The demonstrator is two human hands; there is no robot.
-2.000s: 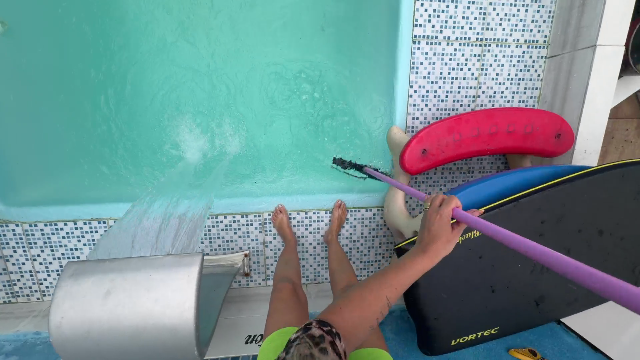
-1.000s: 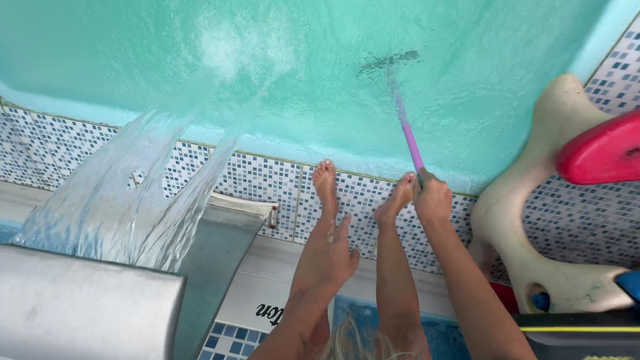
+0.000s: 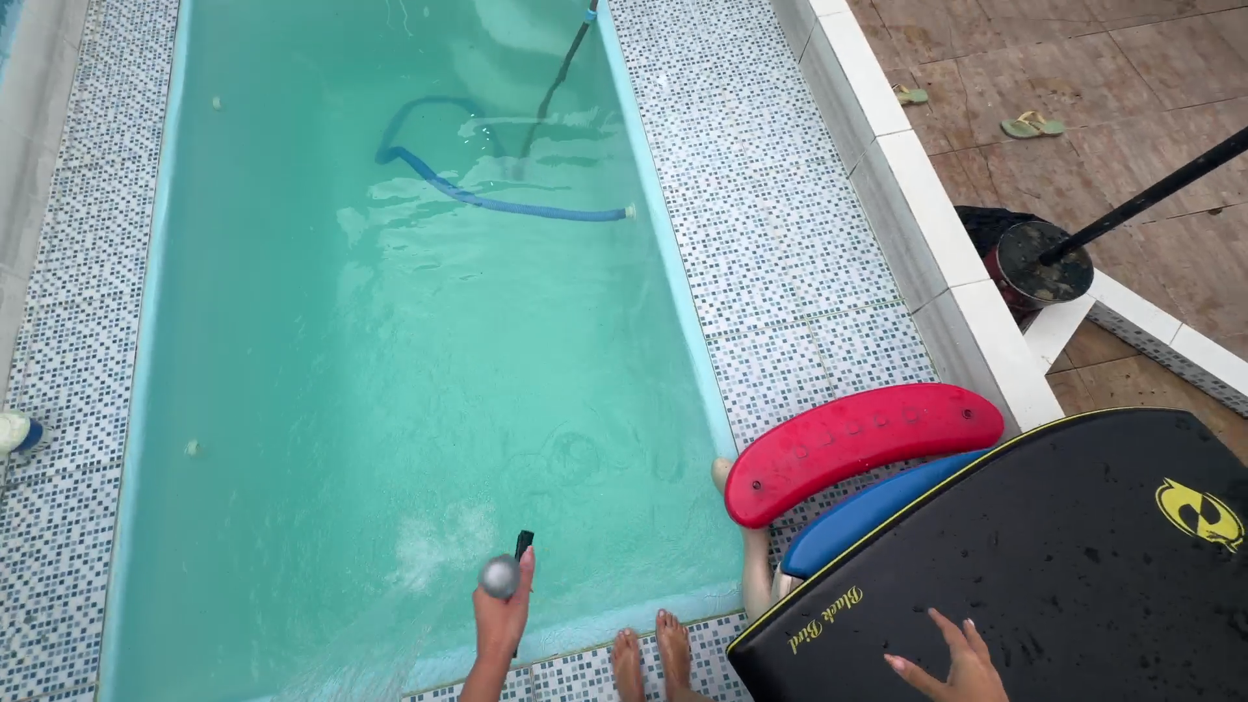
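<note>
My left hand (image 3: 502,616) is closed around a pole seen almost end-on, its rounded grey end (image 3: 499,576) toward me. A black brush part (image 3: 525,542) shows just beyond my fingers, over the pool water (image 3: 439,390); the rest of the pole is hidden. My right hand (image 3: 954,665) has its fingers spread over the black bodyboard (image 3: 1014,546) at lower right, holding nothing. Whether it touches the board I cannot tell. My bare feet (image 3: 651,655) stand on the tiled pool edge between the two hands.
A red curved plastic piece (image 3: 868,439) and a blue one (image 3: 868,517) lie by the board. A blue hose (image 3: 507,206) and a dark pole (image 3: 563,78) enter the water. Beyond the low wall (image 3: 926,205) stand a black post (image 3: 1150,195) and flip-flops (image 3: 1032,125).
A second ago my right hand held the purple pole with its brush in the water; now it is open, and my left hand grips a pole. The view has swung up along the pool.
</note>
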